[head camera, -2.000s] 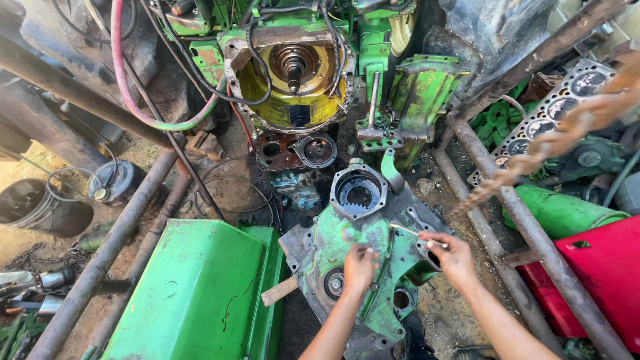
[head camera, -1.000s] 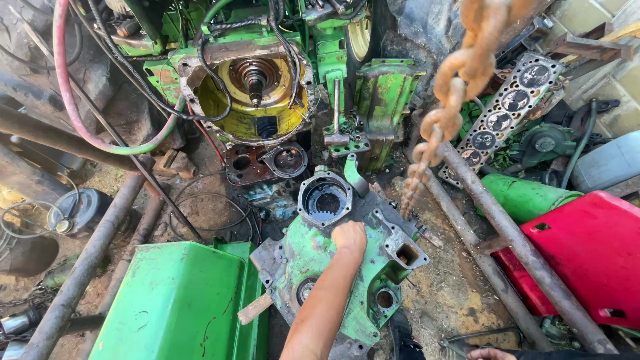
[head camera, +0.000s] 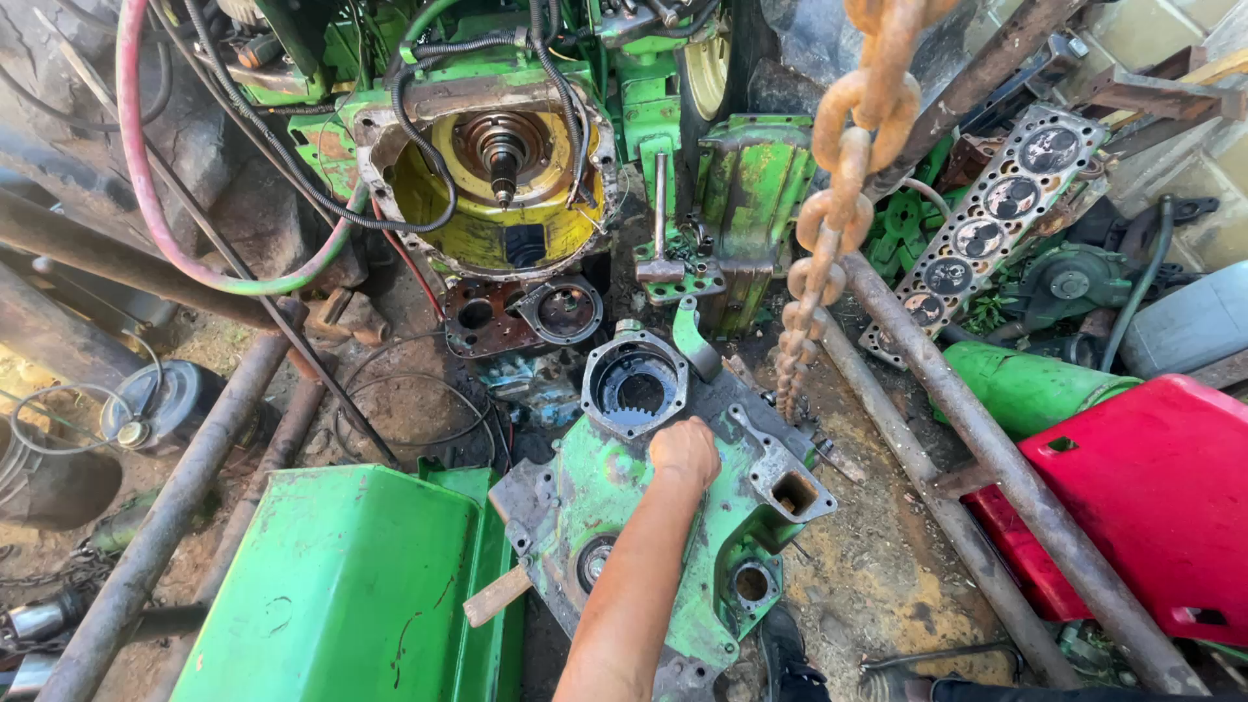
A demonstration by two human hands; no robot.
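Note:
My left hand [head camera: 685,453] is curled into a fist just below the hexagonal bearing flange [head camera: 635,382] on a worn green cast-metal engine plate [head camera: 624,463]. Its knuckles face up, so whatever may be inside the fingers is hidden. The forearm crosses the plate from the bottom edge and partly covers a round bearing bore [head camera: 595,563]. Gear teeth show inside the flange. Right of the fist, the plate has a rectangular port [head camera: 794,494] and, lower down, a round port [head camera: 752,583]. I cannot make out my right hand.
A rusty chain [head camera: 834,195] hangs at the right of the plate. Pipe rails [head camera: 1014,468] flank both sides. A green metal cover [head camera: 322,585] lies at left, a red panel [head camera: 1150,478] at right. The open yellow-lined housing [head camera: 497,195] stands ahead; a wooden stick [head camera: 497,595] juts leftward.
My left hand has moved up the plate toward the hexagonal flange. My right hand, earlier over the plate with a thin tool, has left that spot. The chain has shifted in view.

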